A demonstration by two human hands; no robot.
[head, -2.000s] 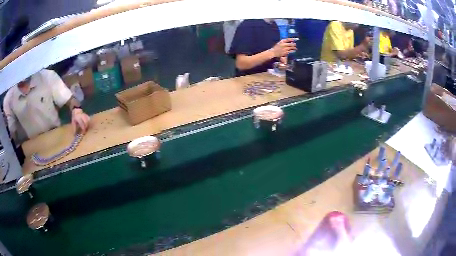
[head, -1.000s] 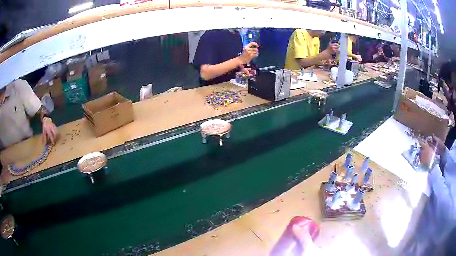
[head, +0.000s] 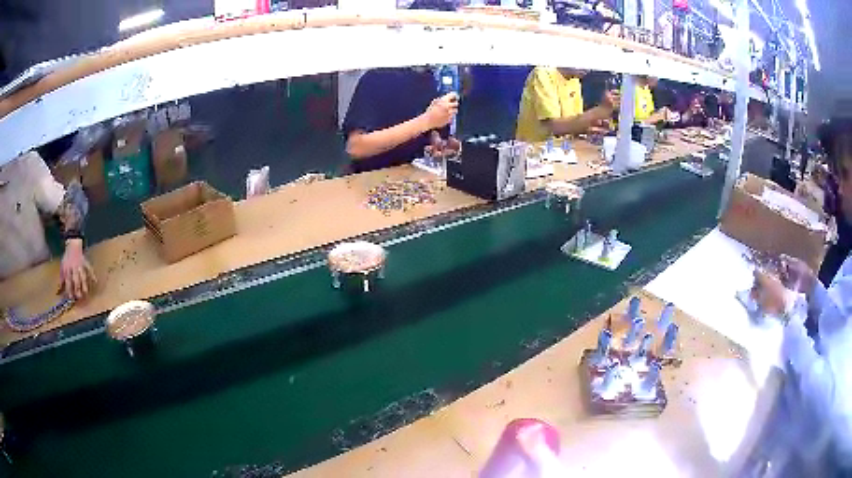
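A glossy red, rounded item (head: 531, 435) shows at the bottom edge. A pale, glare-washed shape, perhaps part of my right hand, lies against it; fingers and grip cannot be made out. My left hand is out of the picture. To the right, a dark block of stacked plates with blue-grey upright posts (head: 624, 383) stands on the tan bench. On the green belt (head: 308, 373) are round pale-copper plates on legs, one in the middle (head: 357, 258) and one at left (head: 131, 320), and a white square plate with upright posts (head: 596, 248).
Across the belt are a brown open box (head: 190, 222), a black unit (head: 487, 167), loose small parts (head: 400, 195) and several people. At right, a person's hands (head: 780, 285) are over a white sheet (head: 696, 280), with another box (head: 773, 219) behind. A shelf rail (head: 374, 47) crosses above.
The view has swung right, so most things sit farther left. The person at right has come into view. The round plate at far left has nearly left the picture. The red item remains at the bottom.
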